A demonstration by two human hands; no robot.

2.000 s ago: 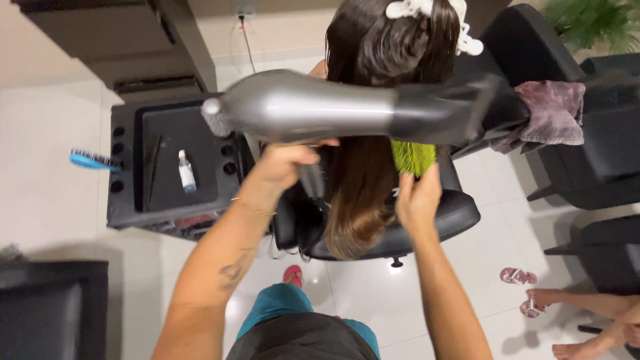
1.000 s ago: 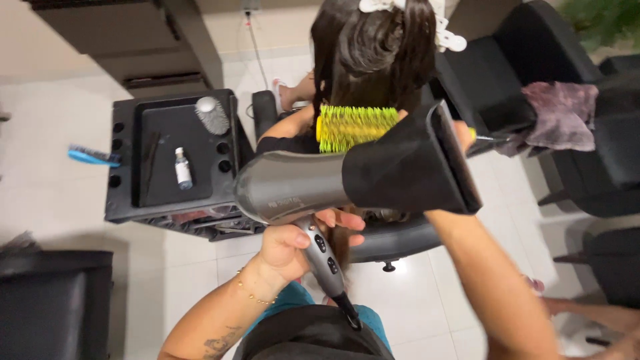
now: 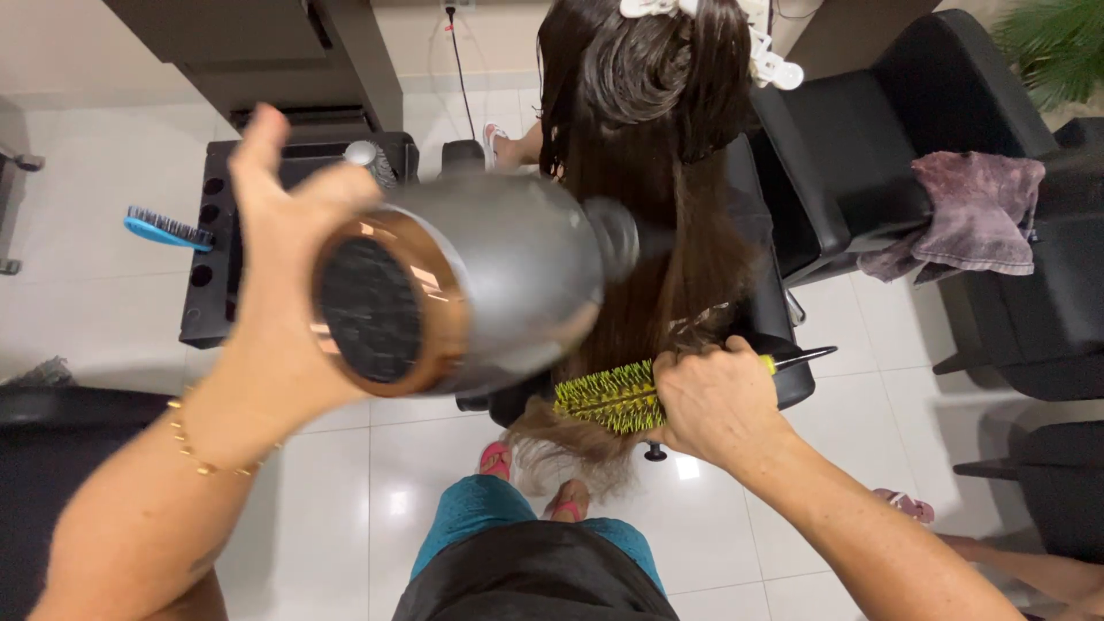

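My left hand is on a grey hair dryer, raised close to the camera; its copper-rimmed rear grille faces me and the dryer hides its own handle and my grip. Its front points toward the long dark hair of a seated person. My right hand grips a round brush with yellow-green bristles near the ends of the hair, its thin dark handle tip sticking out to the right. The lighter hair ends spread below the bristles. White hair clips hold the upper hair.
A black salon trolley stands at the left, with a blue brush at its edge and another round brush on top. Black chairs line the right; a purplish towel drapes over one. Part of another person's legs shows at lower right.
The round brush has moved down from higher on the hair to near its ends. The dryer has turned from lying crosswise, nozzle right, to showing its rear grille.
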